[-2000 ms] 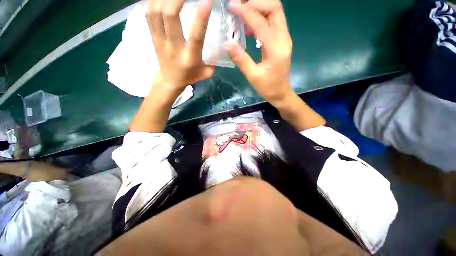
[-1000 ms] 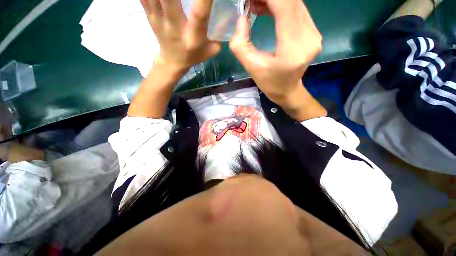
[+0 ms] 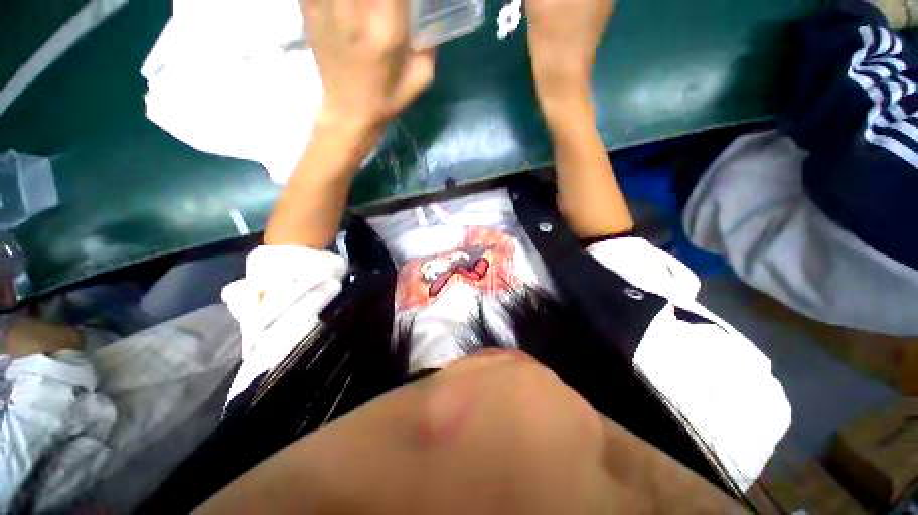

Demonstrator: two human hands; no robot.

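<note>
A clear plastic box (image 3: 446,20) is at the top edge, partly cut off. My left hand (image 3: 368,55) is at its left side, with thumb and palm against it, and holds it. My right hand (image 3: 567,40) is at the top edge, apart from the box; its fingers are cut off, so what it holds cannot be told. Small white plastic parts (image 3: 509,18) lie on the green surface between the box and my right hand. A white cloth or sheet pile (image 3: 234,86) lies left of my left hand, partly behind it.
The green bench (image 3: 684,70) has a front edge close to my body. Another clear box (image 3: 28,189) is at the far left. A pale rail (image 3: 60,50) runs at upper left. A neighbour's dark striped sleeve (image 3: 874,111) is at right, another person's arm (image 3: 40,339) at lower left. A carton (image 3: 876,453) is lower right.
My right hand has moved up and away from the clear box, uncovering the small white parts. The box in my left hand has moved up. The view has shifted, so the cloth appears further left.
</note>
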